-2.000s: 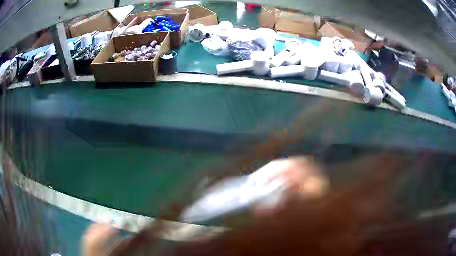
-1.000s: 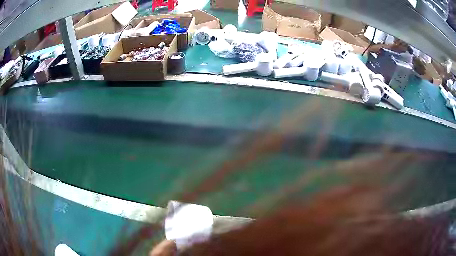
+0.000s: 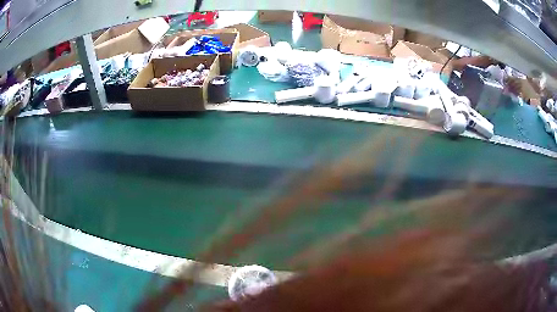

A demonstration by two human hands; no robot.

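Observation:
A white handheld fan body [image 3: 251, 281] shows its round head face-on at the bottom centre, over the near belt rail; its handle is hidden. Reddish-brown blurred strands cover the area right of it. Neither of my hands can be made out, so what holds the fan body, if anything, is hidden. A small white tip [image 3: 84, 308] shows at the bottom left edge, on the near bench.
The green conveyor belt [image 3: 152, 201] crosses the view. Beyond its far rail [image 3: 262, 108] stand a small-parts box [image 3: 168, 99], a dark round container [image 3: 218, 89], a pile of fan bodies [image 3: 382, 85] and a dark box [image 3: 479, 87]. A metal shelf [image 3: 256, 10] spans the top.
The hand with a white unit over the belt two seconds ago is gone from view. The fan head at the bottom has shifted slightly right and down and now faces the camera.

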